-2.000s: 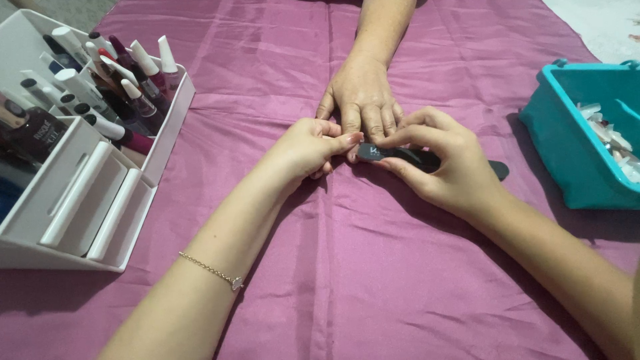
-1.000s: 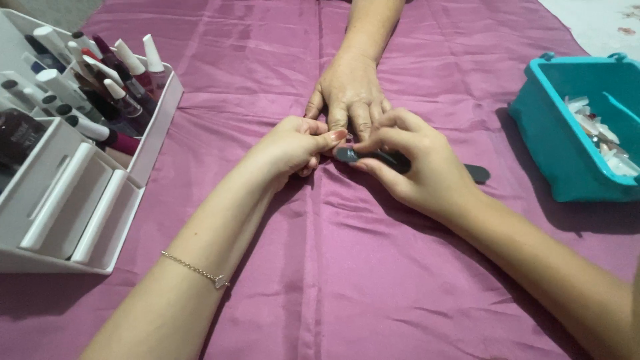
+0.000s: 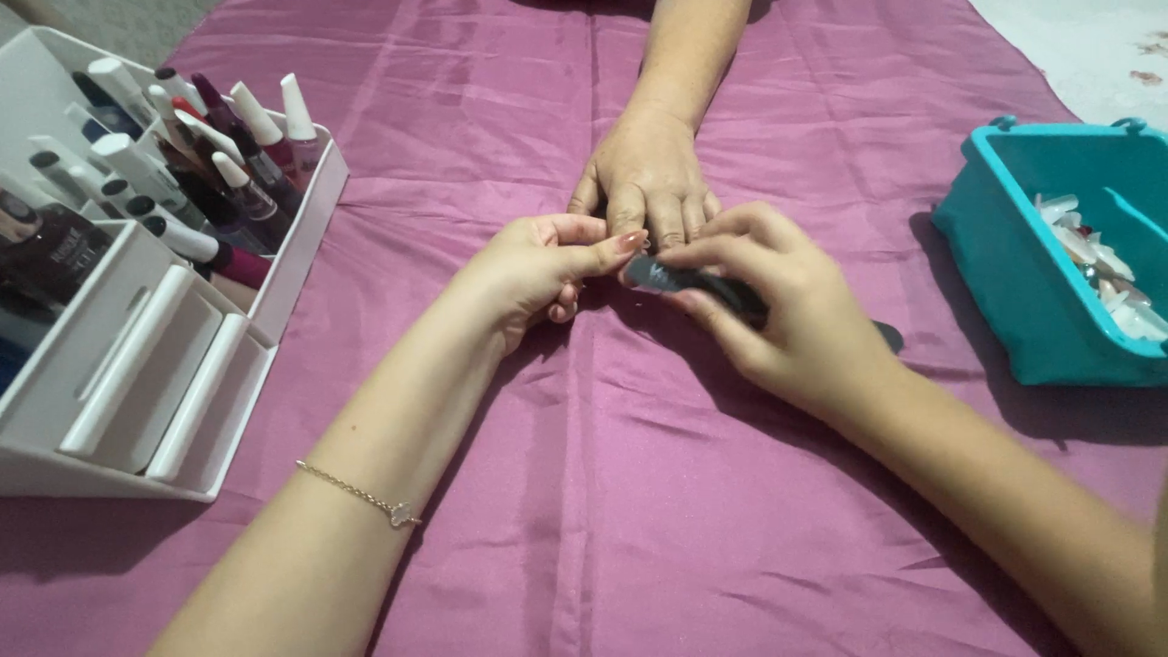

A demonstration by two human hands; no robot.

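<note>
My left hand (image 3: 543, 274) pinches a fingertip of another person's hand (image 3: 646, 169), which lies palm down on the pink satin cloth (image 3: 584, 511). The thumb of my left hand is on top, and a gold-coloured chain bracelet (image 3: 360, 495) is on that wrist. My right hand (image 3: 785, 301) holds a dark nail file (image 3: 730, 297) between thumb and fingers. The file's near tip is at the held fingertip, close to my left thumb. Its other end sticks out behind my right hand. The exact contact of file and nail is hidden.
At the left stands a white plastic organizer (image 3: 182, 401) with many nail polish bottles (image 3: 242, 187) and two drawer-like fronts. A teal plastic basket (image 3: 990, 246) at the right holds several pale nail tips (image 3: 1095, 265). The other person's forearm (image 3: 693, 55) reaches in from the top.
Both hands keep their hold, on the fingertip and on the file. The file's tip has shifted slightly against the held finger. The view has moved a little.
</note>
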